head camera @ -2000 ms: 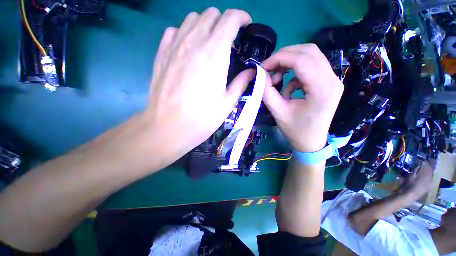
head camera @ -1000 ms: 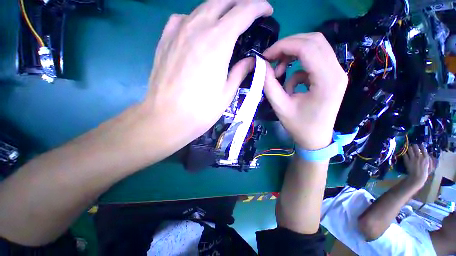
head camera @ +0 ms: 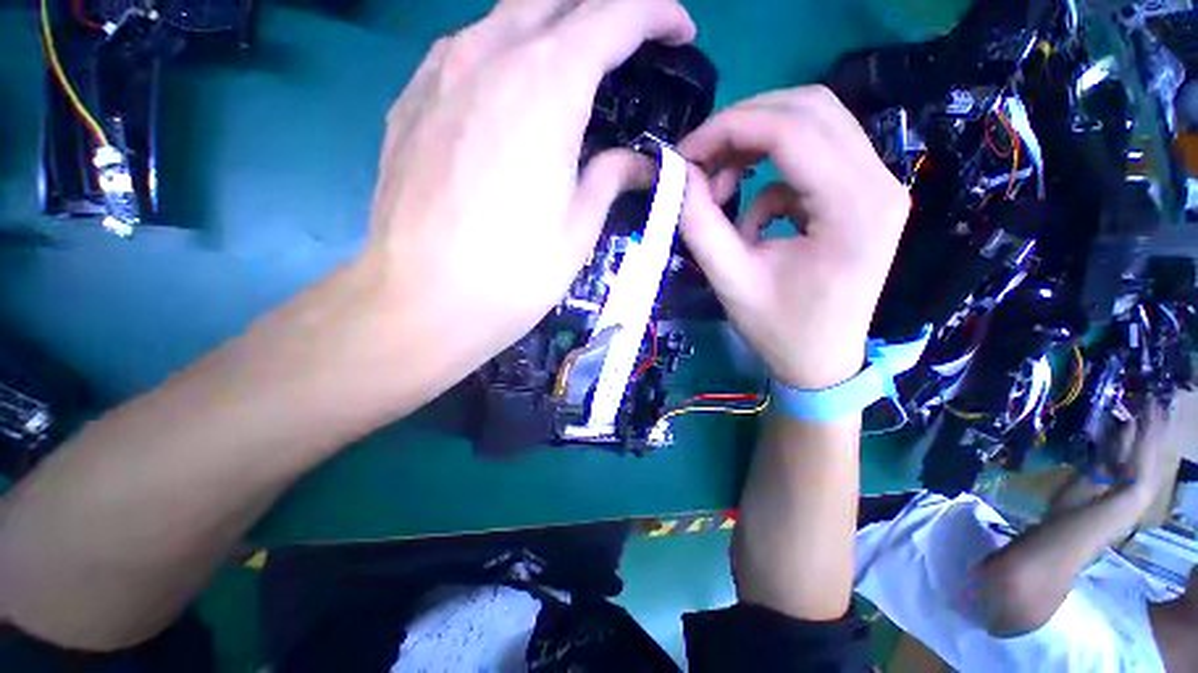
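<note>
A black half-assembled unit point(head camera: 532, 394) lies on the green bench mat, its round barrel point(head camera: 667, 90) at the far end. A white ribbon cable point(head camera: 640, 270) runs along it from the near end to the fingertips. My left hand point(head camera: 493, 184) wraps the unit's left side and holds it, thumb beside the cable's far end. My right hand point(head camera: 801, 237), with a light blue wrist strap, pinches the cable's far end between thumb and forefinger near the barrel. The cable's tip is partly hidden by the fingers. Red and yellow wires point(head camera: 716, 404) stick out to the right.
Several black units with loose wires point(head camera: 1012, 283) crowd the right side. Another unit point(head camera: 99, 132) lies at the upper left, and part of one point(head camera: 24, 410) shows at the left edge. A person in white point(head camera: 939, 565) works at the lower right. The bench's near edge point(head camera: 434, 536) crosses below.
Since the first frame, both hands and the unit's barrel end have shifted slightly up and left in the picture. The grasp looks the same. The other person's arm has moved.
</note>
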